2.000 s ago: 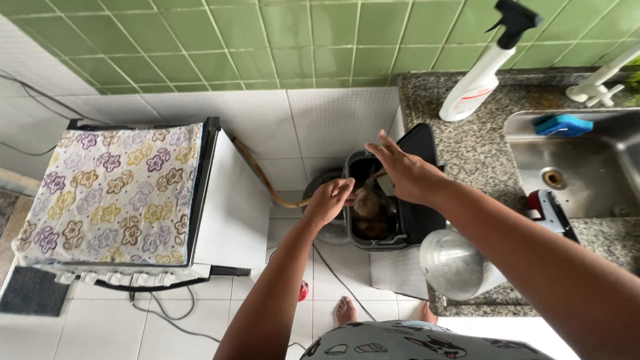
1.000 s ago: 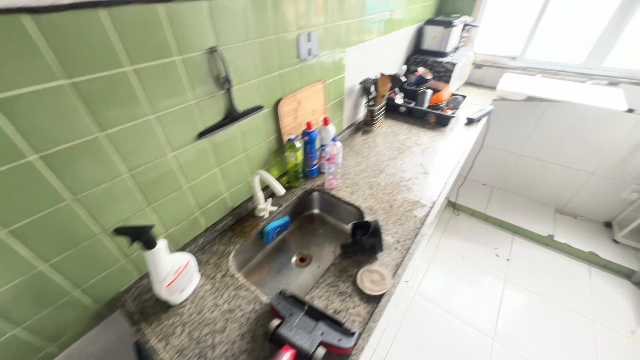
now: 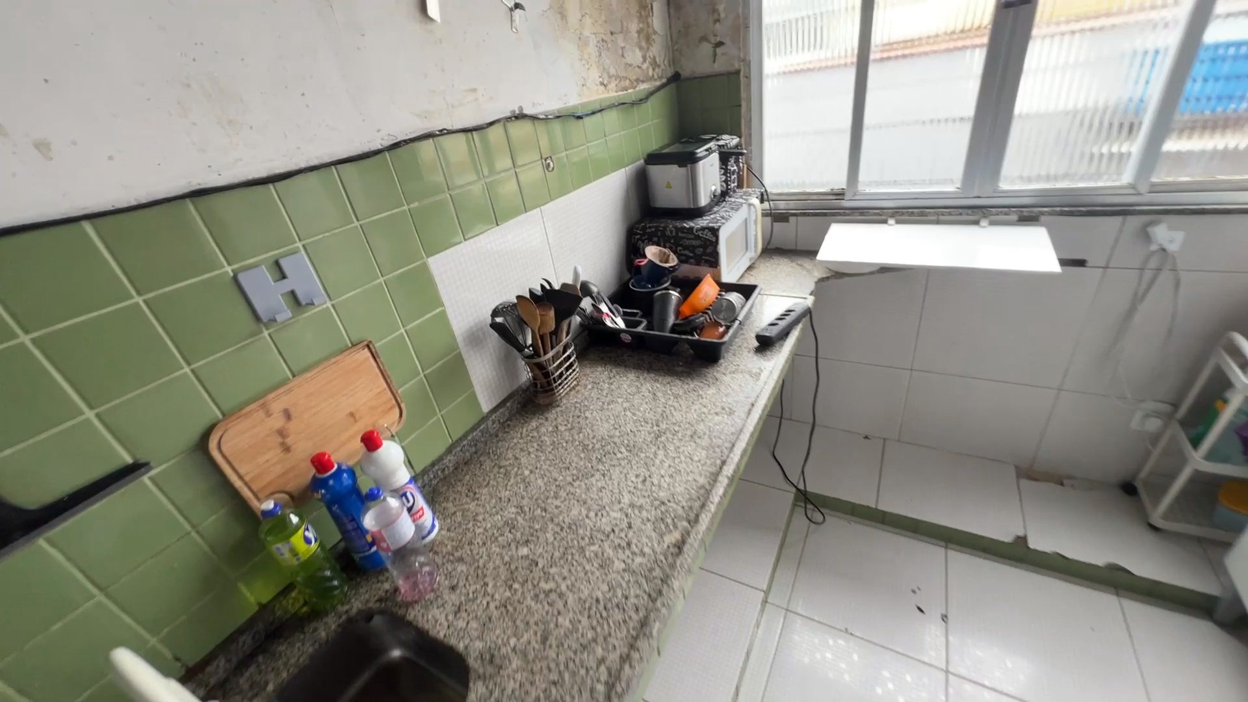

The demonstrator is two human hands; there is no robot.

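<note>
Neither my left hand nor my right hand shows in the head view. A granite countertop (image 3: 556, 497) runs from the lower left toward the window. At its left, a green bottle (image 3: 302, 561), a blue bottle with a red cap (image 3: 343, 507), a white bottle with a red cap (image 3: 402, 483) and a clear bottle with pink liquid (image 3: 402, 546) stand together. Behind them a wooden cutting board (image 3: 312, 419) leans on the tiles. Farther along are a wire holder of utensils (image 3: 552, 370) and a black dish rack (image 3: 673, 343) full of dishes. A black object (image 3: 375, 663) is cut off by the bottom edge.
A power strip (image 3: 782, 325) lies near the counter's front edge, its cable hanging to the floor. A microwave (image 3: 736, 239) stands at the far end under a metal appliance (image 3: 682, 175). A white folding shelf (image 3: 936, 246) juts out below the window. A white cart (image 3: 1194, 448) stands at the right.
Both hands, seen over a dark bin two seconds ago, are out of view. The view has swung from the bin and stove, past the sink, to the counter and window.
</note>
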